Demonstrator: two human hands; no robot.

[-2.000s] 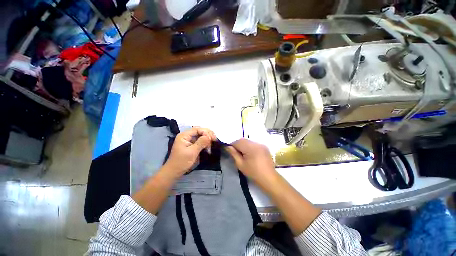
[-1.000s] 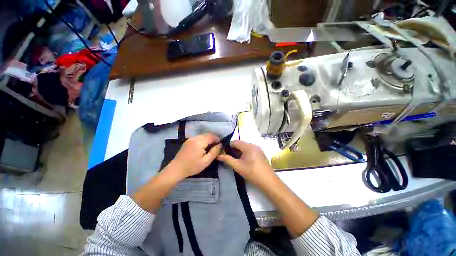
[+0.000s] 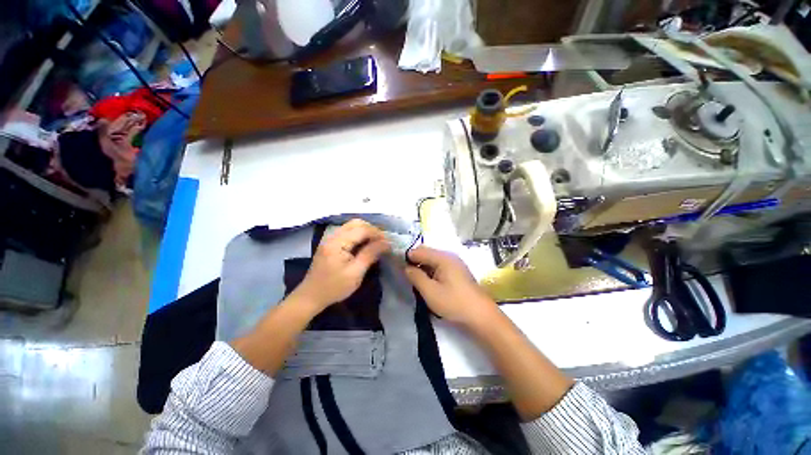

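Note:
The grey garment panel [image 3: 391,391] lies in front of me, with black cloth [image 3: 184,342] under its left side. A stitched grey pocket welt [image 3: 342,353] lies across it, with black pocket cloth above. Two black strips run down below the welt. My left hand [image 3: 345,262] rests on the panel's upper part, thumb and fingers pinched together on the cloth. My right hand [image 3: 445,283] grips the panel's black-trimmed right edge between thumb and fingers. The presser foot area [image 3: 514,253] is right of my hands.
The sewing machine head [image 3: 622,160] stands at right. Black shears [image 3: 683,293] and blue snips [image 3: 620,267] lie right of the needle. A black phone [image 3: 333,81] lies on the brown wood behind. A blue strip [image 3: 174,244] marks the table's left edge. Cloth piles lie on the far left.
The panel's upper right part, earlier bunched up between my hands, now lies flatter with more grey showing. My hands have moved slightly apart, and the black edge is now only at my right hand.

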